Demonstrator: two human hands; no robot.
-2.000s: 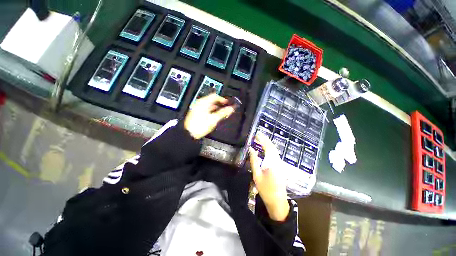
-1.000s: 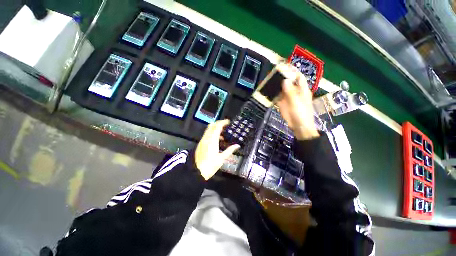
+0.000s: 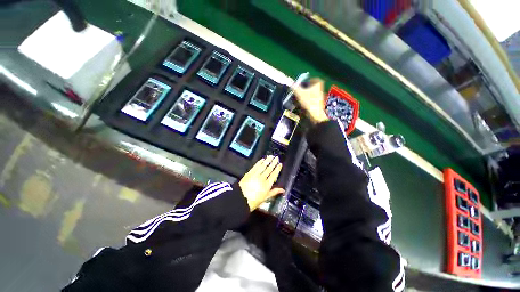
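My left hand (image 3: 261, 181) lies with its fingers extended and thumb apart on the lower right of the black foam tray (image 3: 171, 140). Its fingertips reach a dark keypad half (image 3: 277, 150), mostly covered. A gold-framed phone half (image 3: 284, 128) with a pale screen lies just above it. My right hand (image 3: 311, 100), blurred, is at the tray's upper right corner, its fingers on a tilted teal phone housing (image 3: 292, 91). More teal phone housings (image 3: 215, 125) lie in two rows in the tray. The clear blister tray (image 3: 302, 197) is partly hidden by my right sleeve.
A red parts bin (image 3: 342, 109) is just right of my right hand. Small bottles (image 3: 378, 141) and white paper (image 3: 378, 185) are farther right. A red slotted tray (image 3: 463, 225) is far right, and a white box (image 3: 71, 45) is far left.
The view has shifted. The gold-framed half, earlier in my right hand, now lies in the foam tray above the keypad half. My right hand has moved to the top-row end housing and tilted it up.
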